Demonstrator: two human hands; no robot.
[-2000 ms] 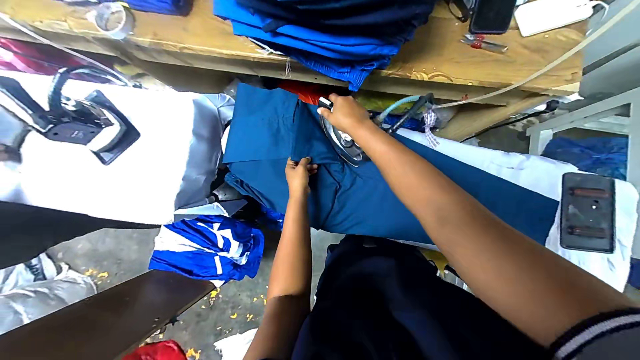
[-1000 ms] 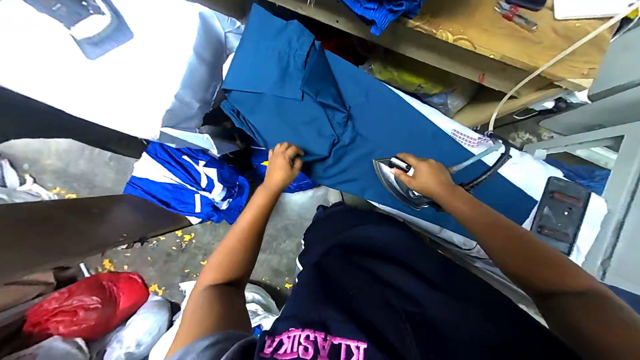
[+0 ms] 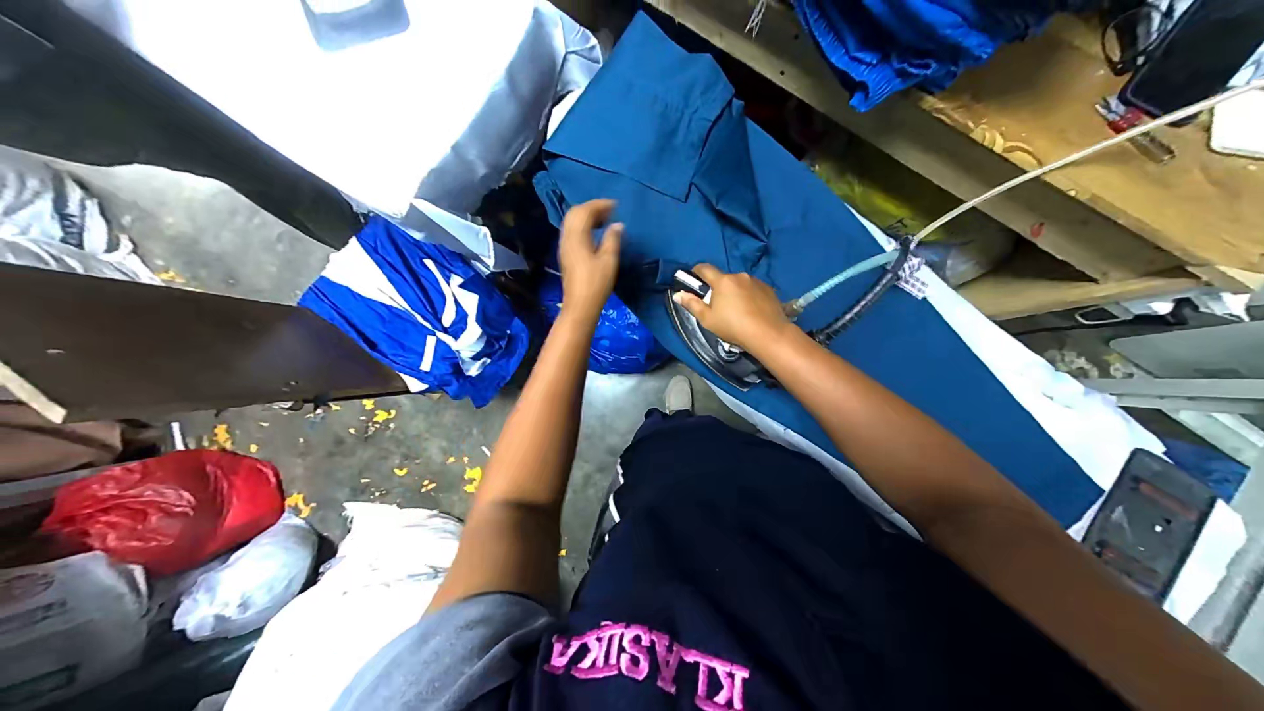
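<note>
A dark teal garment point(image 3: 859, 326) lies along the white-covered ironing board point(image 3: 1037, 380), its left end folded over in layers. My right hand point(image 3: 741, 308) grips the handle of a steam iron point(image 3: 706, 341), which rests on the cloth at the board's near edge. A pale hose and a dark cord run from the iron's rear. My left hand point(image 3: 591, 252) is raised beside the folded end, fingers apart and holding nothing; whether it touches the cloth I cannot tell.
Blue garments point(image 3: 918, 39) lie on the wooden table point(image 3: 1175, 197) beyond the board. At the board's right end is a dark iron rest point(image 3: 1150, 523). A white padded surface point(image 3: 395, 99) stands at left, a blue-and-white garment point(image 3: 420, 311) below it. Bags, including a red one point(image 3: 168, 504), are lower left.
My left hand has come off the teal garment it touched two seconds ago. The iron, in my right hand, was at the far edge then and is now at the near edge. The view has turned.
</note>
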